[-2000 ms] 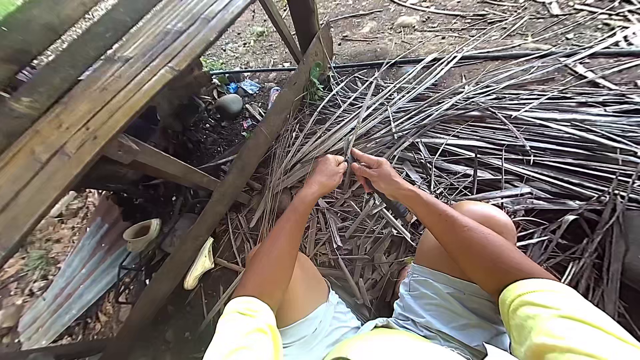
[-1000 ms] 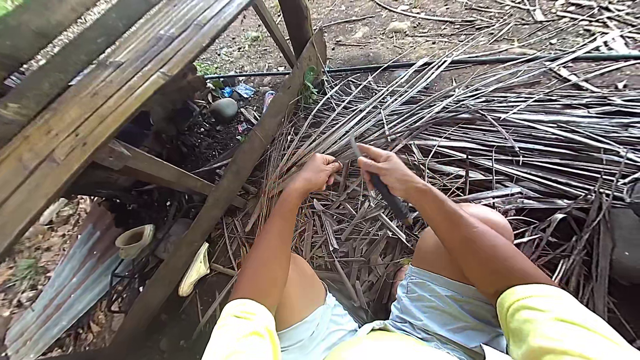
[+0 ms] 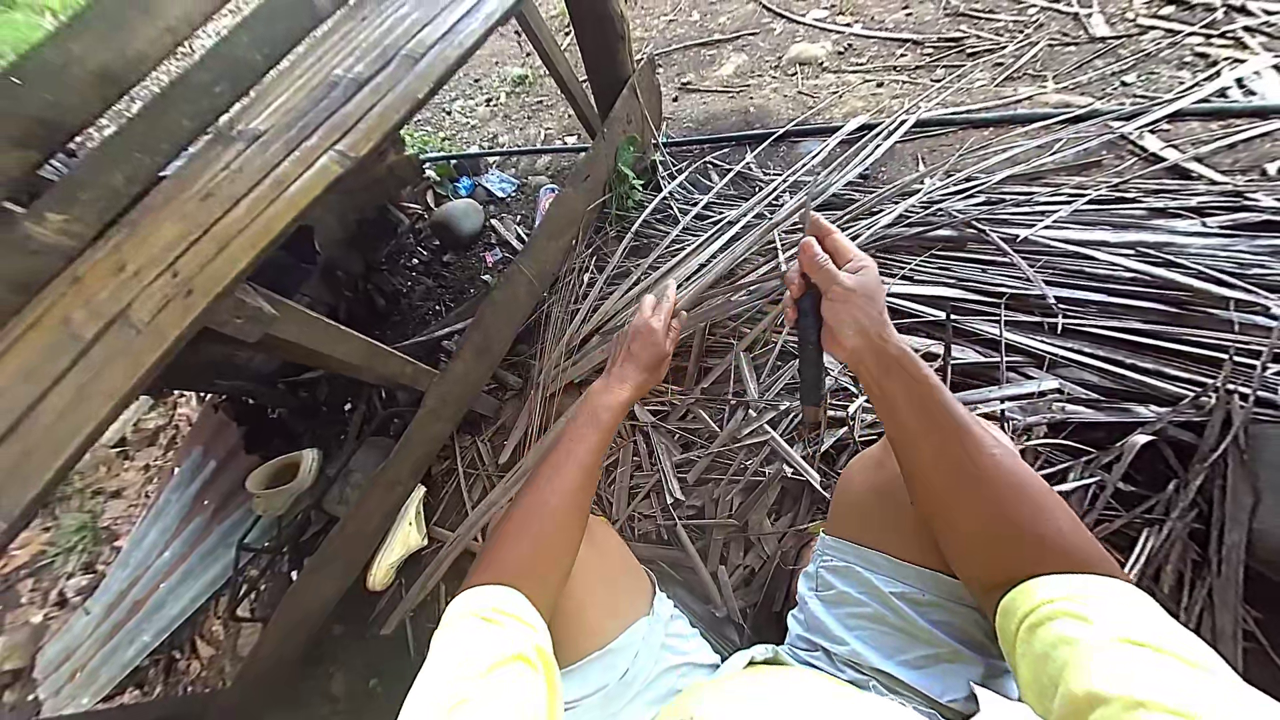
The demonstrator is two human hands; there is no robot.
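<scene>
My right hand (image 3: 842,290) is closed around a knife (image 3: 811,350) with a dark handle; a short bit of its blade shows above my fingers, and the handle's end points down toward my knees. To the left, my left hand (image 3: 647,340) lies at the near end of the thin palm-leaf ribs, fingers close together; whether it grips any of them cannot be told. Dry palm fronds (image 3: 1060,260) spread from between my hands to the right. Short cut leaf scraps (image 3: 670,470) cover the ground below my hands.
A bamboo-slat bench (image 3: 200,220) stands at upper left, with a slanting wooden brace (image 3: 500,320) beside me. Near it lie a yellowish shoe (image 3: 400,540), a pale pot (image 3: 284,482), corrugated metal sheeting (image 3: 150,590) and a rounded stone (image 3: 457,221). A black hose (image 3: 960,120) crosses behind the fronds.
My hands were together at the knife two seconds ago and have since moved apart. My right hand has moved right with the knife, whose handle now hangs more upright.
</scene>
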